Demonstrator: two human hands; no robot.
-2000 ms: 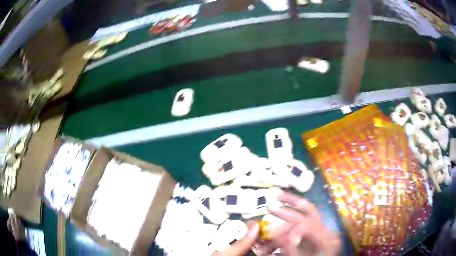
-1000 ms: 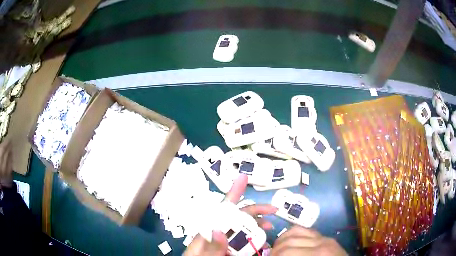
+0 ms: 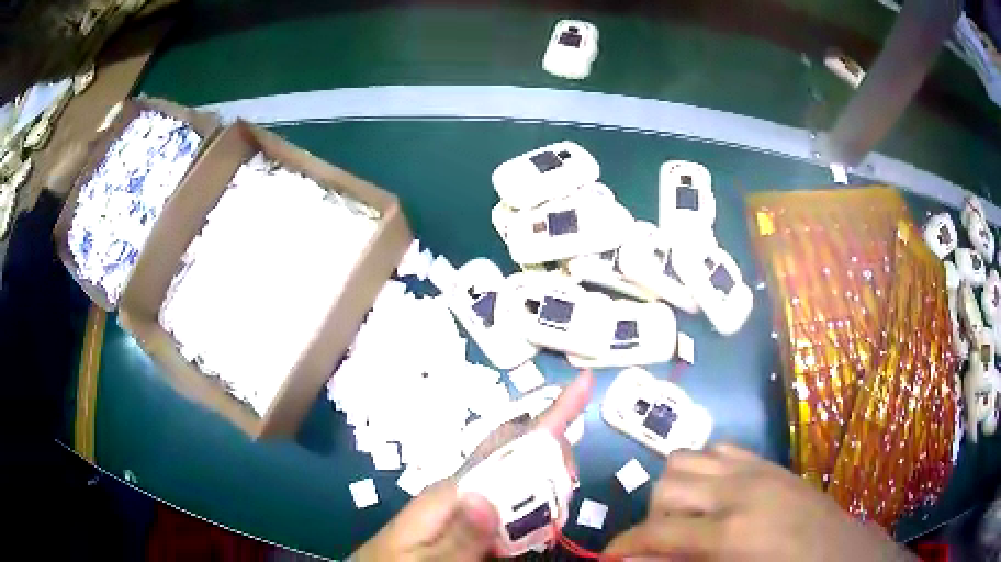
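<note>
My left hand (image 3: 456,516) holds a cream plastic housing (image 3: 518,489) with a dark rectangle on its face, near the bottom centre. A thin red wire (image 3: 573,546) runs from the housing to my right hand (image 3: 746,510), whose fingertips are closed on it. Another cream housing (image 3: 656,412) lies singly just beyond my right hand. A pile of cream housings (image 3: 562,224) lies mid-bench. A heap of small white square pads (image 3: 412,368) lies left of my left hand, with a few loose pads (image 3: 632,474) between the hands.
A divided cardboard box (image 3: 335,318) at left holds white squares and blue-and-white pieces. An orange pack (image 3: 851,329) lies at right, with more housings (image 3: 970,267) beyond it. A pale rail (image 3: 461,104) borders the conveyor, where a housing (image 3: 571,49) lies. A post (image 3: 895,93) stands upper right.
The view has shifted, so the bench things sit higher in the picture. The held housing has turned, and my right hand has moved right, with the red wire stretched between it and the housing.
</note>
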